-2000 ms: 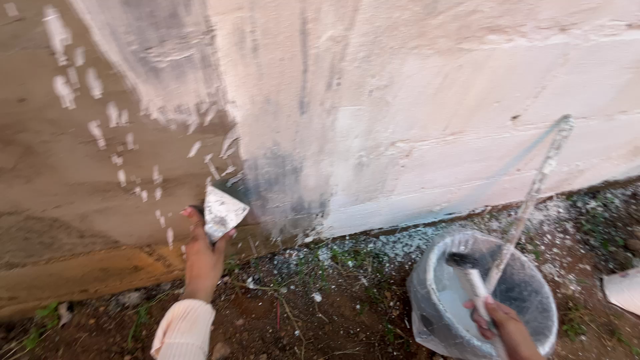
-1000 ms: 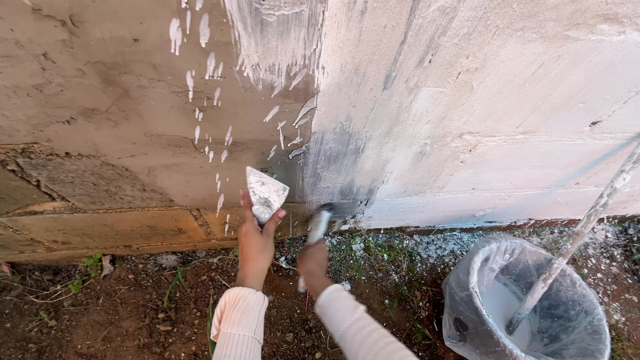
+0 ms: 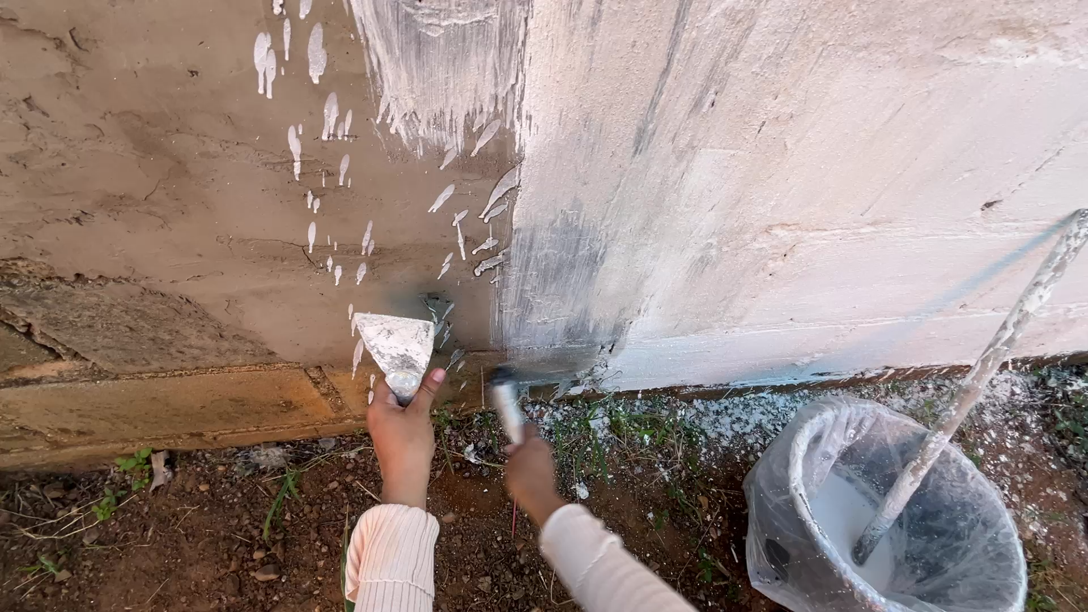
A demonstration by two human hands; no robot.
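Observation:
My left hand grips a putty knife by its handle; the broad blade, crusted with white, points up in front of the wall. To its right, my right hand is closed round a white-handled paintbrush, blurred, with its dark bristles near the foot of the wall. Behind them the wall is bare brown plaster with white splashes on the left and white paint on the right. Thin grey-white strokes lie along the border between the two.
At the lower right stands a bucket lined with clear plastic, holding white liquid. A paint-spattered stick leans in it. Soil with weeds and white flecks runs along the wall's base.
My right hand, over the bucket with the brush two seconds ago, is now at the wall's foot beside my left hand. The brush has moved slightly left since one second ago.

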